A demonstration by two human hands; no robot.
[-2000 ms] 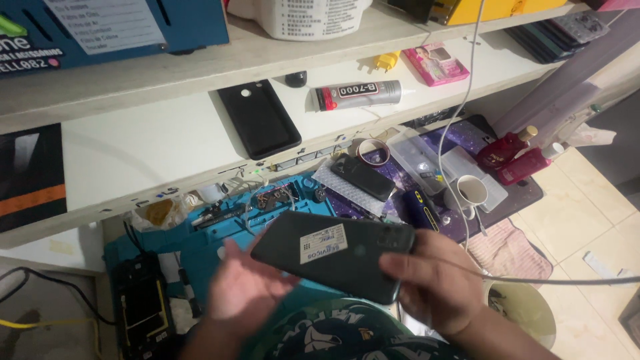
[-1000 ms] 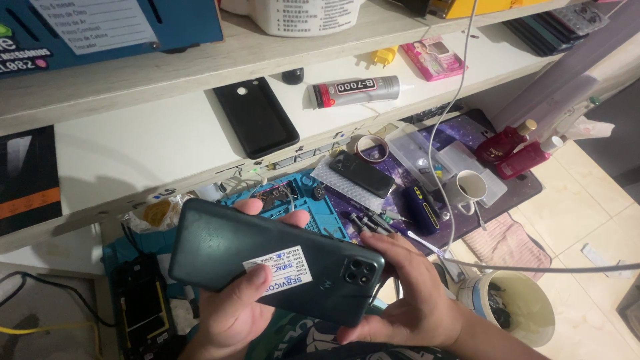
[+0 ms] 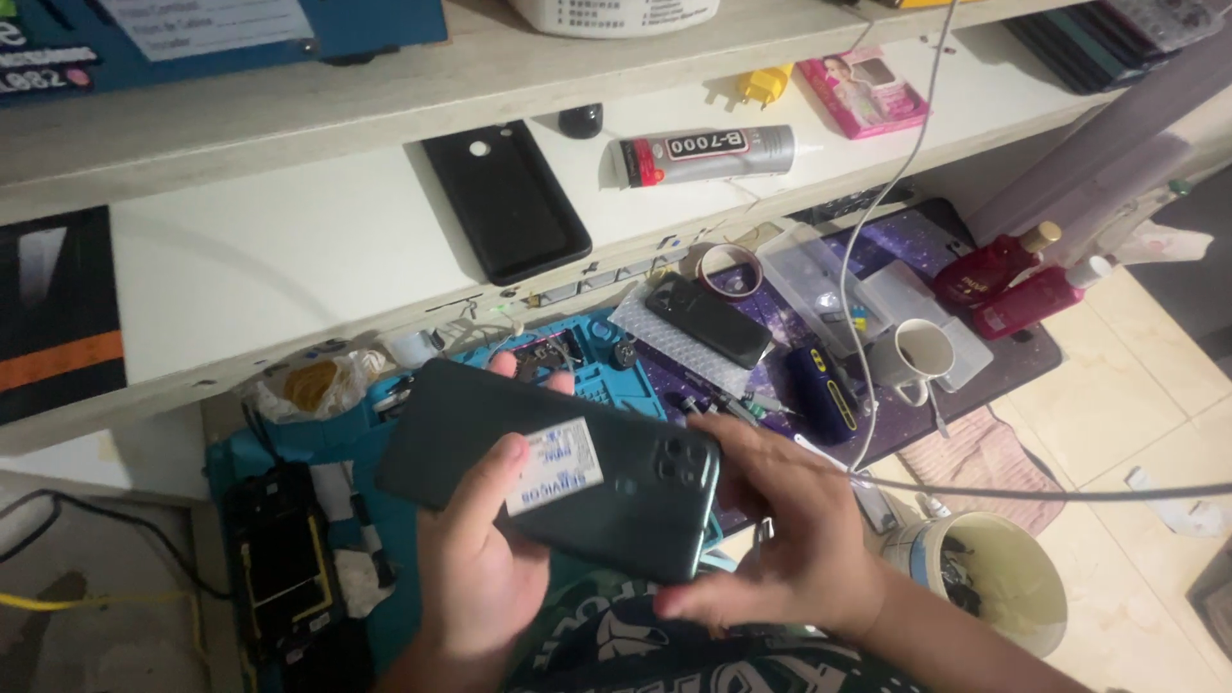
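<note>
A dark green smartphone [image 3: 616, 520] is held back side up, tilted down to the right, with its camera cluster at the right end. A white sticker bearing writing is on its back. My left hand [image 3: 491, 549] grips it from below, thumb on the sticker's edge and fingertips showing past the far edge. My right hand [image 3: 789, 529] is around the camera end, thumb at the near corner and fingers at the far corner. Below the phone lies a blue repair mat [image 3: 385, 616], with an opened phone [image 3: 284, 568] at its left.
A black phone case [image 3: 505, 207] and a B-7000 glue tube [image 3: 707, 156] lie on the white shelf [image 3: 250, 260]. Beyond my right hand are a black phone [image 3: 707, 320] on bubble wrap, a mug [image 3: 910, 356] and a bucket [image 3: 991, 577]. A cable [image 3: 1039, 494] crosses the right side.
Two seconds ago my right thumb lay on the phone's back and my left hand was at its other end. Now my left thumb is on its back and my right hand holds the camera end's edges.
</note>
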